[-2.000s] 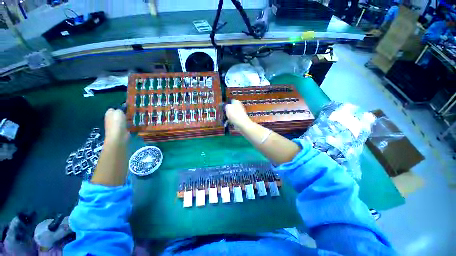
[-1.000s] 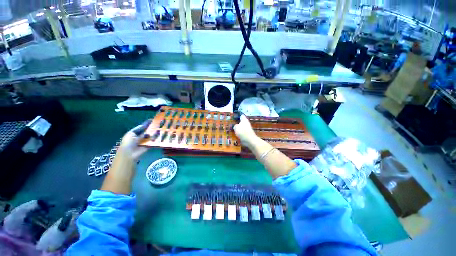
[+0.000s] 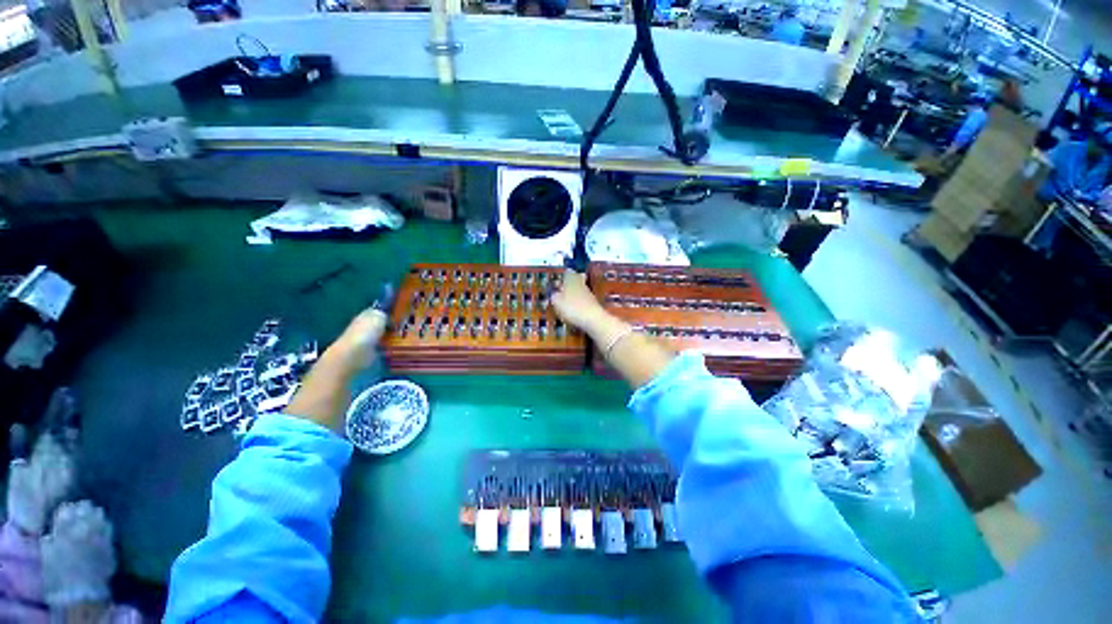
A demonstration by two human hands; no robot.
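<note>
A red-brown tray (image 3: 488, 305) with three rows of small dark and silver parts lies level on top of the left tray stack. My left hand (image 3: 359, 335) grips its left edge and my right hand (image 3: 578, 301) grips its right edge. A second stack of red-brown trays (image 3: 695, 319) stands close on the right, partly hidden by my right hand and wrist. In front is a dark fixture (image 3: 573, 469) with upright pins and a row of white-silver plates (image 3: 551, 528) along its near edge. My right sleeve hides its right end.
A round bowl of screws (image 3: 388, 417) stands left of the fixture. Framed metal pieces (image 3: 238, 390) lie further left. A clear bag of plates (image 3: 848, 402) is at right, beside an open cardboard box (image 3: 982, 439). A small fan (image 3: 539, 210) stands behind the trays. Another person's gloved hands (image 3: 67, 524) show at lower left.
The tray that was tilted and raised between my hands one second ago now lies flat on the left stack. My hands remain at its sides. The camera view has shifted a little.
</note>
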